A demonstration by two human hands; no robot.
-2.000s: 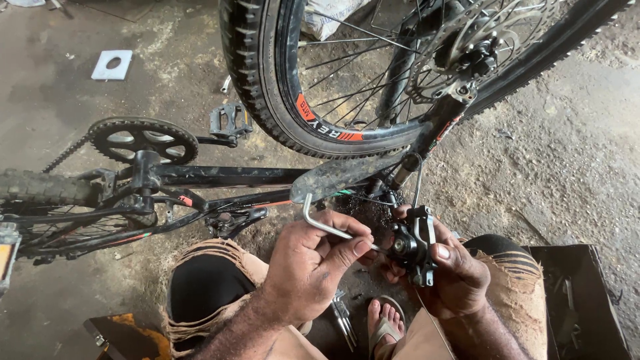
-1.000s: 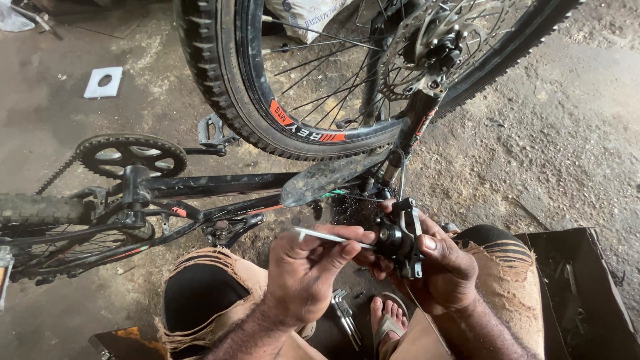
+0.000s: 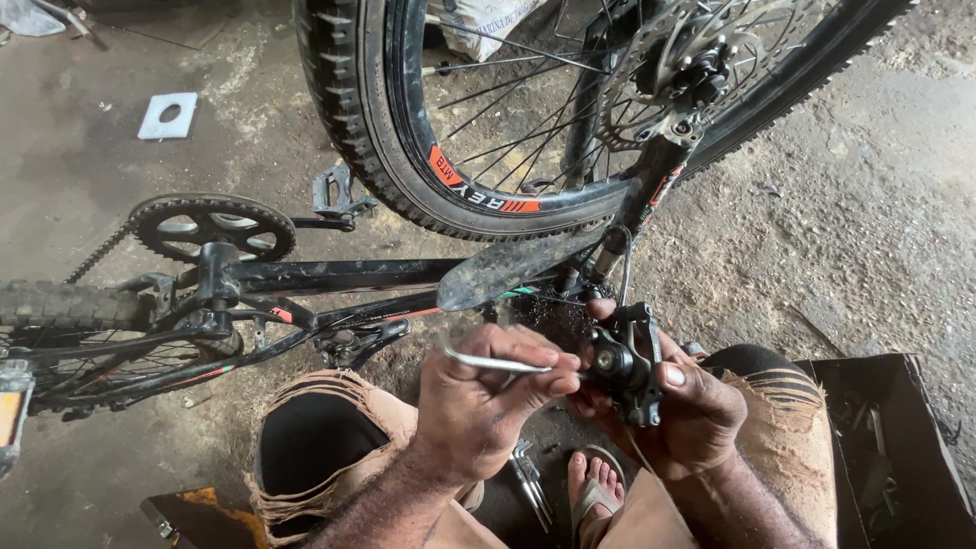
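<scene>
A black disc brake caliper (image 3: pixel 627 364) is held in my right hand (image 3: pixel 690 404), its thumb on the near side and fingers behind. My left hand (image 3: pixel 492 404) pinches a silver hex key (image 3: pixel 496 363) between thumb and fingers. The key's far end points at the caliper's left side; whether it sits in a bolt there is hidden by the fingertips. A thin cable (image 3: pixel 639 451) runs down from the caliper. Just above lie the bicycle's fork (image 3: pixel 640 206) and front wheel (image 3: pixel 358 137), with its disc rotor (image 3: pixel 610 99).
The bicycle frame (image 3: pixel 343 276) stretches left to a chainring (image 3: pixel 213 229) and pedal (image 3: pixel 335 191). A folding hex key set (image 3: pixel 531 480) lies on the floor between my feet. An open dark box (image 3: pixel 919 427) with tools stands at right. A white plate with a hole (image 3: pixel 151 126) lies upper left.
The hex key's bent end, pointing up at first, now lies differently in my left fingers, so the key has been turned. The caliper remains in my right hand.
</scene>
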